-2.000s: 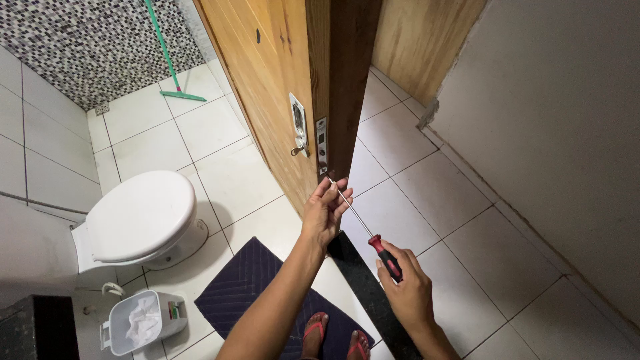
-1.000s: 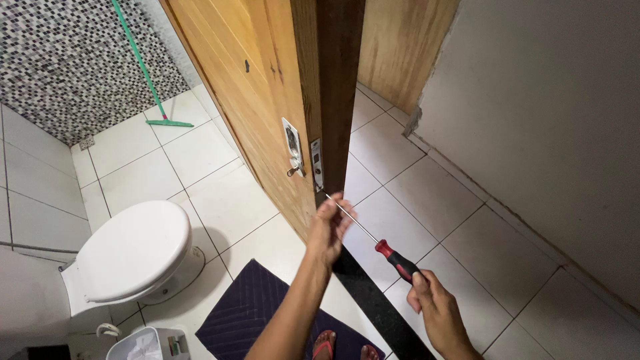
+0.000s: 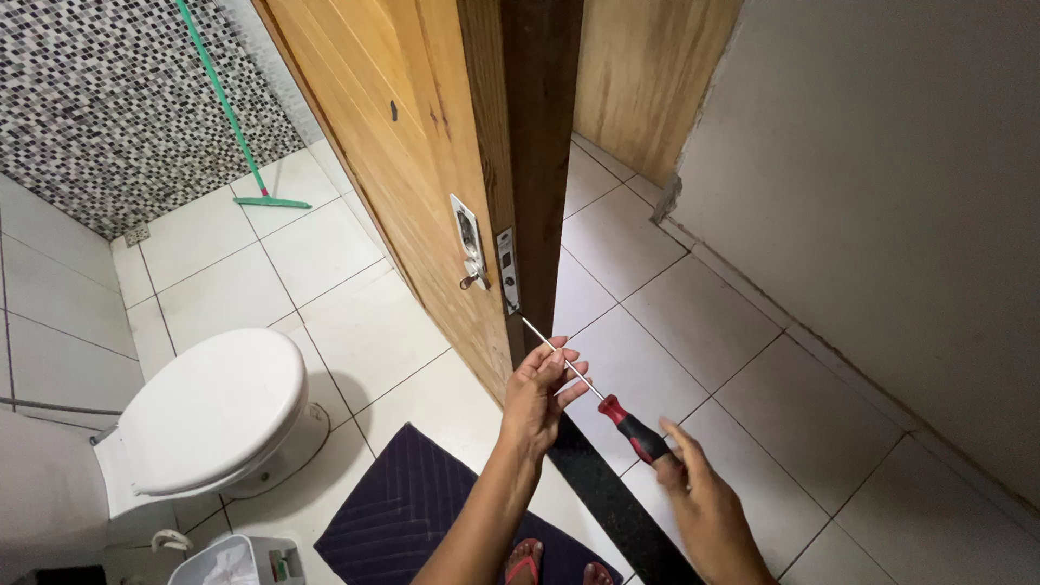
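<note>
A screwdriver with a red and black handle (image 3: pixel 635 429) slants up and left, its tip beside the lower end of the metal lock faceplate (image 3: pixel 508 272) on the wooden door's edge (image 3: pixel 483 106). My left hand (image 3: pixel 540 394) pinches the shaft between thumb and fingers, just below the faceplate. At the handle's butt is my right hand (image 3: pixel 708 504), slightly blurred, thumb and fingers around the end. On the door's face are a metal handle plate (image 3: pixel 465 231) and a key (image 3: pixel 469 281) in the cylinder. Whether the tip meets a screw cannot be made out.
A white toilet (image 3: pixel 215 410) stands at left, above a waste bin (image 3: pixel 236 561). A dark mat (image 3: pixel 398 504) lies by my sandalled feet, next to a black threshold strip (image 3: pixel 609 487). A green squeegee (image 3: pixel 272 201) leans at the mosaic wall. The plain wall (image 3: pixel 877 162) rises at right.
My left hand's fingers, blurred a second ago, now show clearly around the shaft. The right hand's fingers have shifted on the handle's end. The screwdriver tip remains near the faceplate's lower end.
</note>
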